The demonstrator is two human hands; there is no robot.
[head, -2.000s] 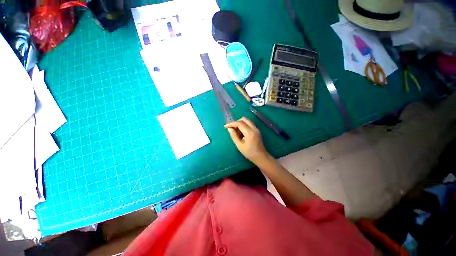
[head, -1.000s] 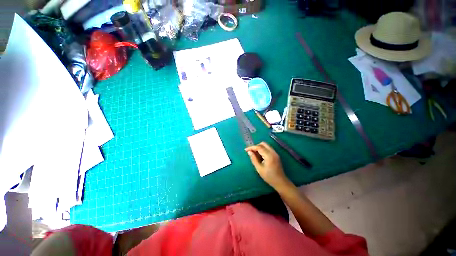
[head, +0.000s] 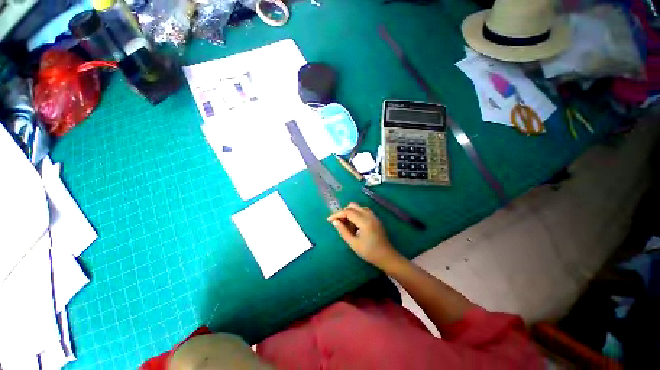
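Observation:
My right hand (head: 364, 233) rests over the near end of the steel rulers (head: 312, 160), fingers and thumb pinched on that end. The two narrow grey rulers overlap; their far end lies on the printed sheets (head: 253, 155). A plain white card (head: 272, 234) lies flat on the green gridded mat (head: 159, 217), left of my hand and apart from it. My left hand is not in view; a blurred sleeve or knee-like shape shows at the bottom edge.
Right of the rulers are a tan-handled tool (head: 349, 168), white block (head: 364, 162), dark stick (head: 393, 208), light blue case (head: 337, 128), round dark object (head: 316, 82) and calculator (head: 415, 143). Orange scissors (head: 527, 119), a straw hat (head: 515, 30) and a long ruler (head: 474, 155) lie further right. Paper stack (head: 25, 267) at left.
The camera view has shifted and tilted. My right hand keeps its pinch at the ruler's near end; the card and tools have not visibly moved on the mat.

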